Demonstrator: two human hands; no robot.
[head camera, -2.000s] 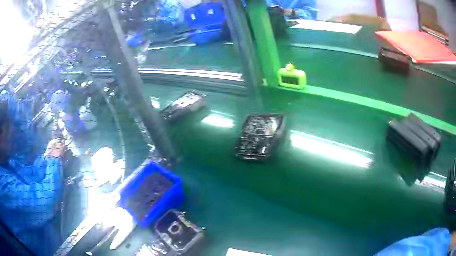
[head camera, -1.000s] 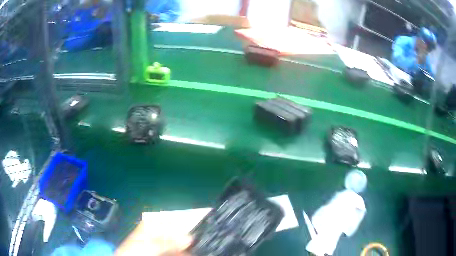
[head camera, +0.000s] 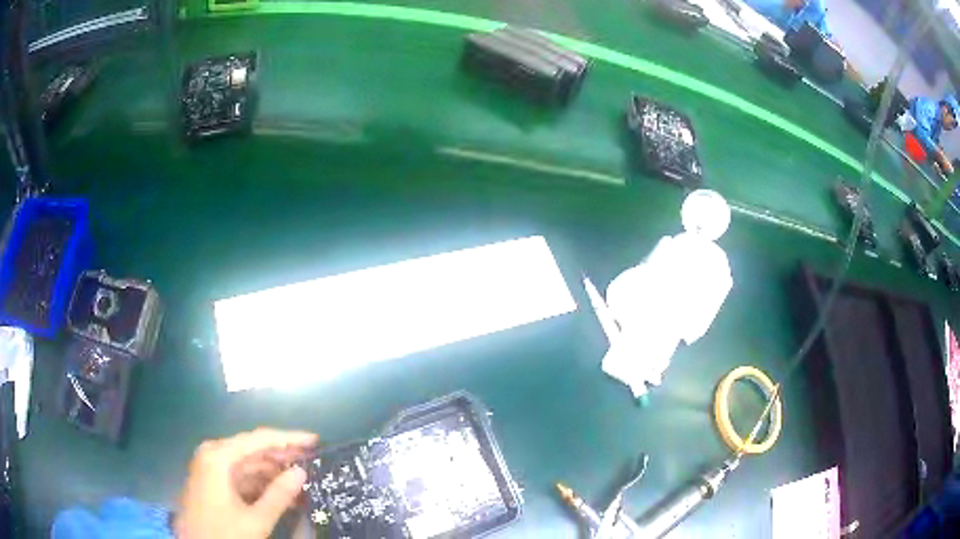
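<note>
My left hand (head camera: 247, 484) comes in at the bottom left in a blue sleeve and grips the left end of a black device housing (head camera: 416, 479). The housing lies face up near the bottom centre, showing a circuit board with dense silver and white parts; its right part glares. Its lower edge is cut off by the picture. My right hand is not in view.
A white strip (head camera: 395, 314) lies beyond the housing. Left are a blue bin (head camera: 44, 263) and a rear housing (head camera: 114, 314). Right are white bottles (head camera: 674, 300), a tape ring (head camera: 748, 411), an air gun (head camera: 658, 511) and a black tray (head camera: 874, 390). Boards lie further back.
The view has swung right and down. My left hand and the housing, blurred and higher a second ago, are now lower in the picture. The air gun has come into view.
</note>
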